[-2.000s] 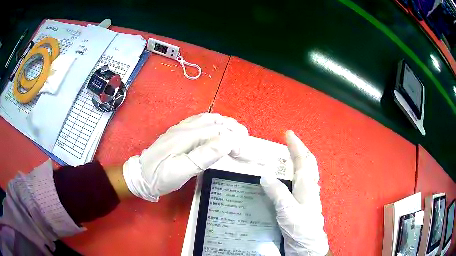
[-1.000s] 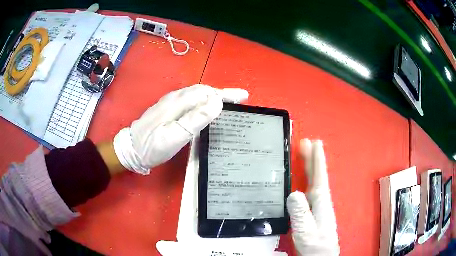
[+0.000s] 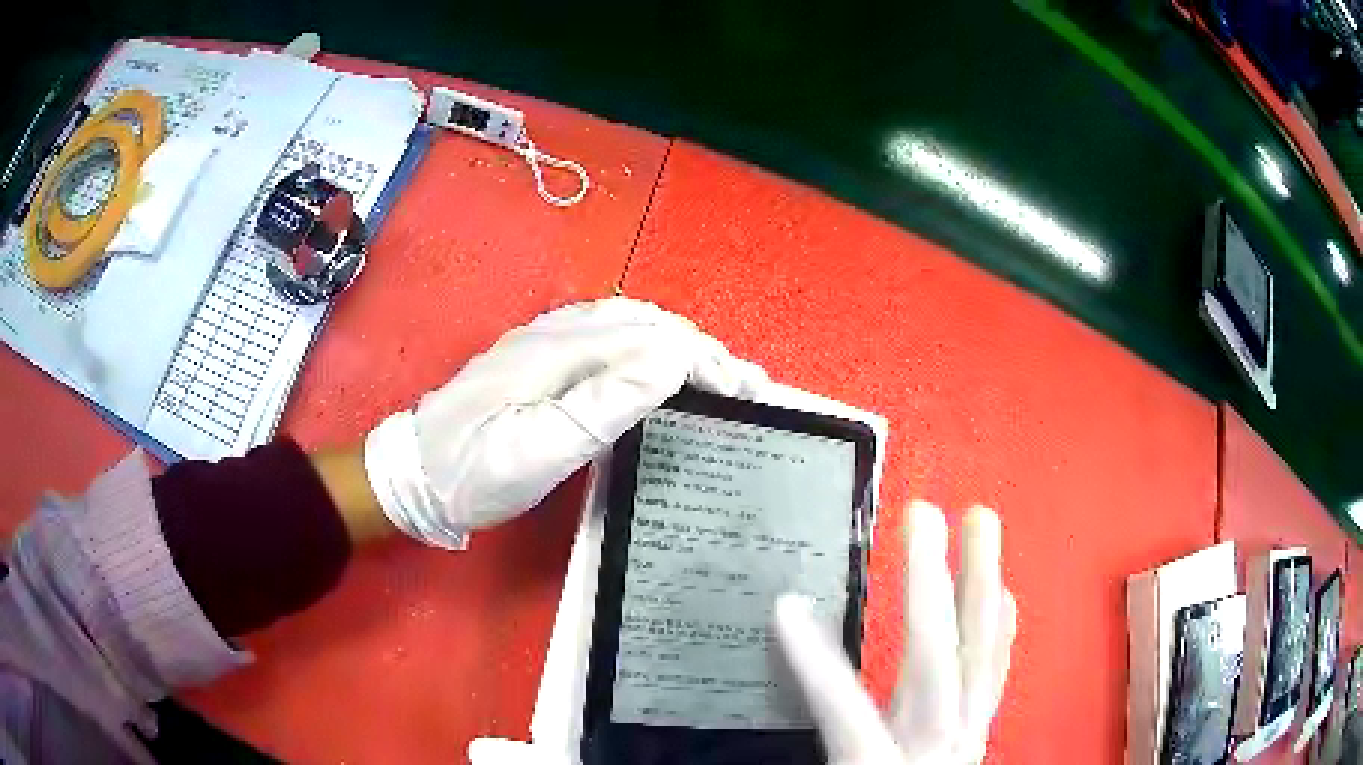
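A black-framed e-reader shows a page of text and lies on a white box or tray, whose edge shows past the frame at the left and top. The e-reader's lower end is cut off by the picture's edge. My left hand, in a white glove, rests on the top left corner of the e-reader and box, fingers together; whether it grips is hidden. My right hand, gloved and slightly blurred, is at the lower right with fingers spread; its thumb is over the screen's lower right part, and contact cannot be told.
Papers on a clipboard lie left, bearing yellow rings and a black-and-red item. A small white meter lies at the mat's top edge. Several e-readers stand lower right; another is on the green conveyor.
Since one second ago, the e-reader and box sit lower in view. My right hand has moved from beside the e-reader until its thumb is over the screen. My left hand stays at the top left corner.
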